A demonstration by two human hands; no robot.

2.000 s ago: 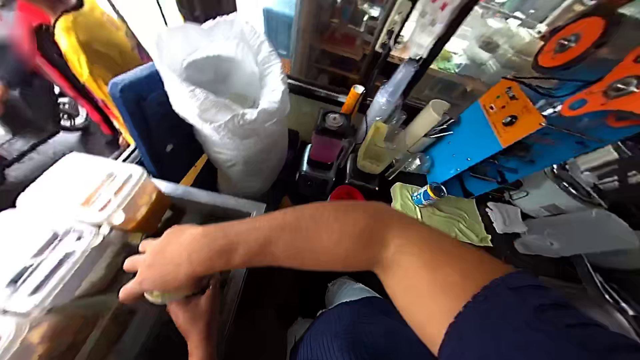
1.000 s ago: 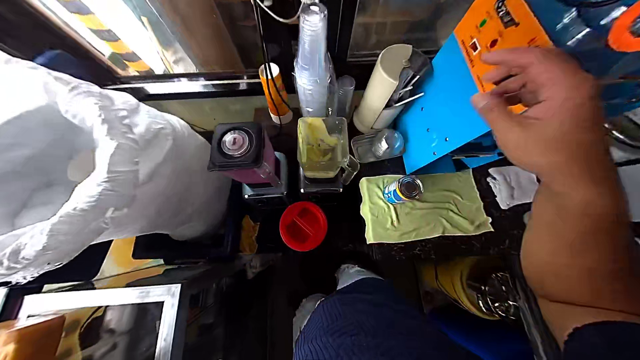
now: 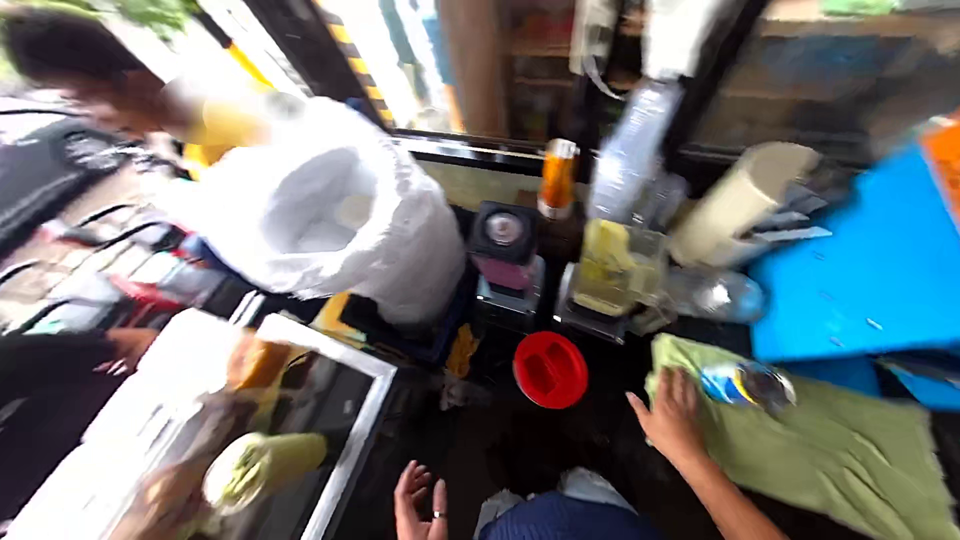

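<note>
My right hand lies with spread fingers on the left end of a green cloth, next to a can lying on its side. My left hand, with a ring on one finger, is held low over the dark counter, fingers apart and nothing in it. A red round lid or bowl sits between the hands, farther back. Behind it stand a blender jug with pink contents and one with pale yellow contents. A cup with pale green filling stands on the glass-topped case at left.
A large white bag stands open at back left. The metal frame edges the case. Stacked clear cups, an orange bottle, a cream tube and a blue machine stand behind. Two people are at the left.
My right hand has come down from the orange panel of the blue machine onto the green cloth. My left hand has come into view. The view has swung left.
</note>
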